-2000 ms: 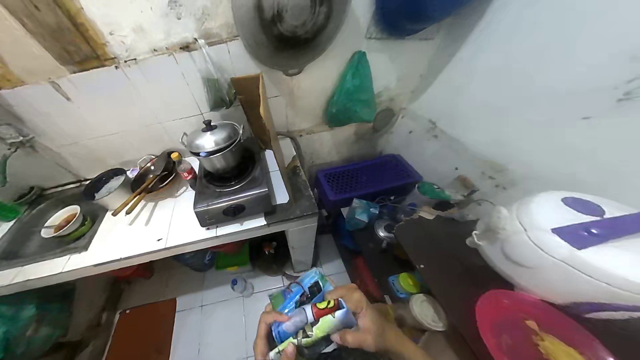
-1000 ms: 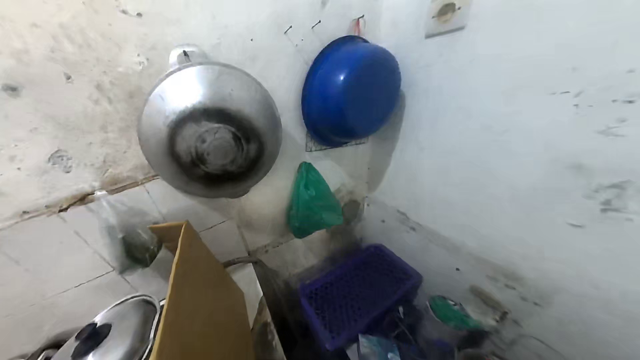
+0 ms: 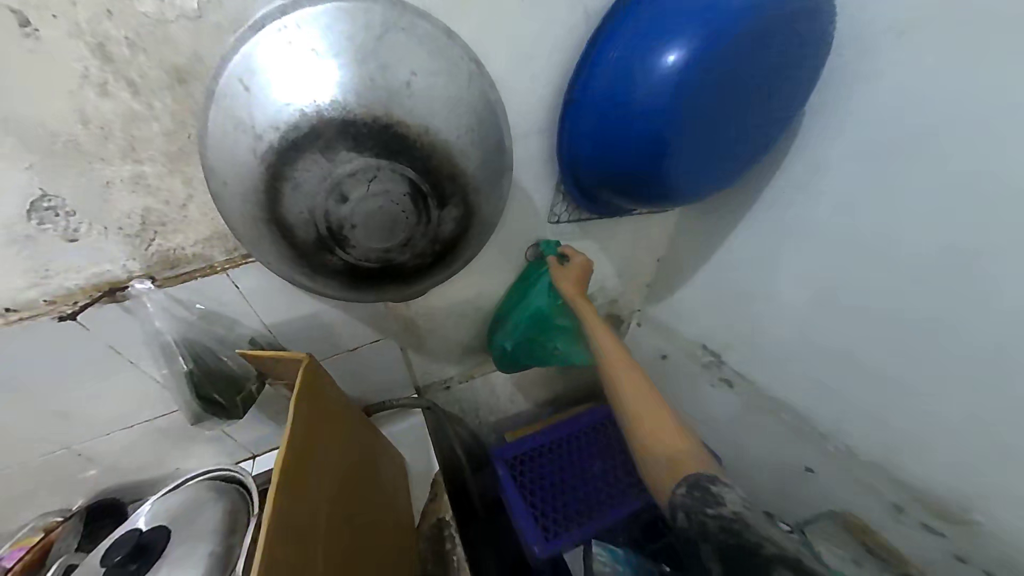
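Note:
My right hand (image 3: 571, 272) reaches up from the lower right and grips the gathered top of a green plastic bag (image 3: 532, 324) that hangs against the wall. The bag bulges below my fingers; what it holds cannot be seen. A small ring shows at the wall beside its top. To the upper left hangs a large metal wok (image 3: 360, 152) with a blackened bottom, and to the upper right a blue plastic basin (image 3: 688, 104) in front of a wire rack (image 3: 568, 210). My left hand is out of view.
Below the bag stands a purple plastic crate (image 3: 572, 480). An upright cardboard panel (image 3: 332, 480) rises at the lower left, beside a lidded metal pot (image 3: 188, 520). A clear plastic bag with dark contents (image 3: 212, 380) hangs on the left tiled wall.
My right hand has come up and taken hold of the green bag, which hung untouched before. Two seconds ago both hands held colourful packets low in view. The view has tilted up toward the wall.

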